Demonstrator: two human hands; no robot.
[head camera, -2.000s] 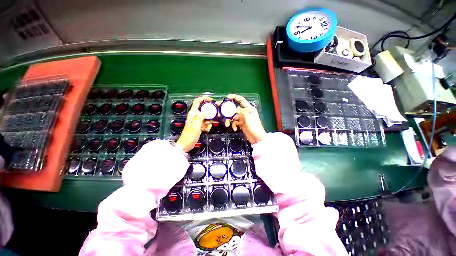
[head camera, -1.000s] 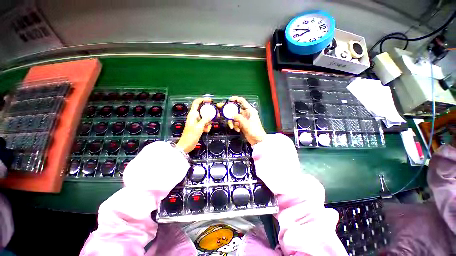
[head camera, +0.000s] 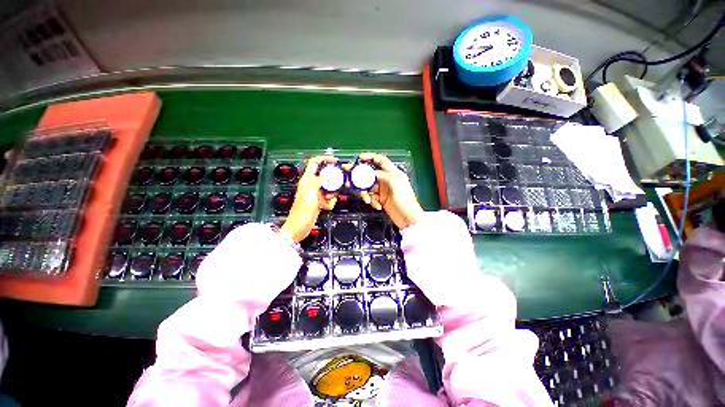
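My left hand (head camera: 308, 199) is shut on a round black unit (head camera: 331, 178), its pale face towards me. My right hand (head camera: 393, 193) is shut on another round black unit (head camera: 363, 176), also pale face up. The two units are side by side above the back of a clear blister tray (head camera: 347, 343). The tray holds rows of black units, some with red marks, some with a grey glare. My hands hide part of its back rows. Whether the two units touch is too small to tell.
A second blister tray (head camera: 189, 280) lies left. Beyond it, a clear tray (head camera: 48, 199) rests on an orange-red pad (head camera: 99, 230). Right are a partly filled tray (head camera: 548, 232), white sheets (head camera: 592, 155), a blue-rimmed clock (head camera: 493, 51) and a parts box (head camera: 548, 99). A neighbour's pink sleeve (head camera: 706, 274) shows far right.
Both hands keep their hold on the units over the tray; the units have only shifted and tilted slightly. The neighbour's sleeve at the far right has moved a little.
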